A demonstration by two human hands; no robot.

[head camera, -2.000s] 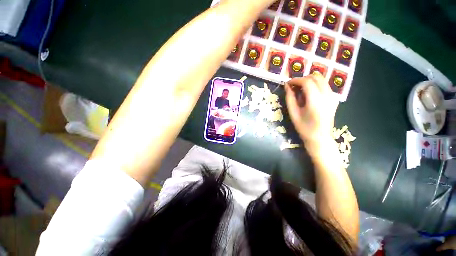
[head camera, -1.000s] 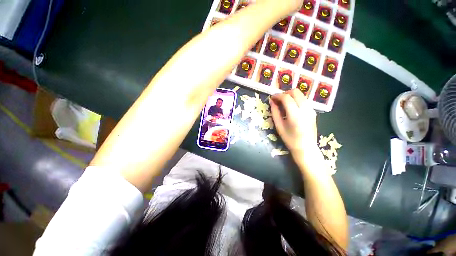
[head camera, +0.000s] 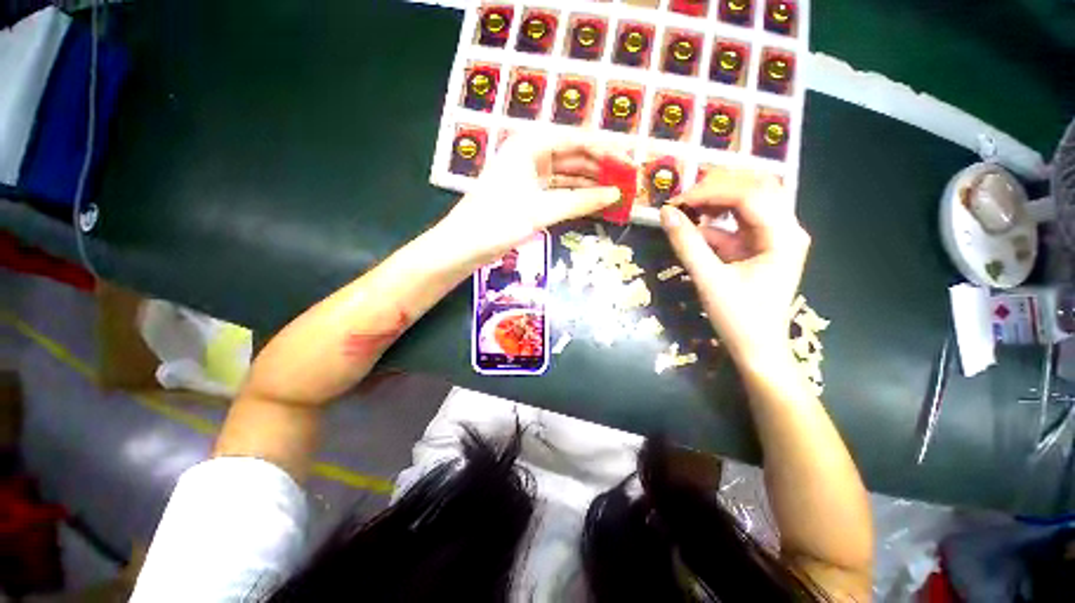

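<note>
A white tray (head camera: 444, 165) holds rows of red-and-black modules with round gold centres (head camera: 622, 107). My left hand (head camera: 536, 189) is over the tray's near edge and holds a red piece (head camera: 618, 191) between thumb and fingers. My right hand (head camera: 743, 224) is just right of it at the near edge, thumb and forefinger pinched together; whether a tiny piece is between them cannot be told. Cream pieces (head camera: 604, 283) lie in a pile below the hands, with more (head camera: 806, 336) beside my right forearm. A few small dark pieces lie by the cream pile.
A lit smartphone (head camera: 512, 309) stands left of the cream pile. At right are a round white dish (head camera: 990, 226), a bottle with a red-marked label (head camera: 1023, 316), thin tweezers (head camera: 935, 398) and other metal tools (head camera: 1047, 406). Part of a fan shows at the right rim.
My left hand has come back from the tray's far side to its near edge, now with a red piece. My right hand stays near the tray edge. The view has shifted.
</note>
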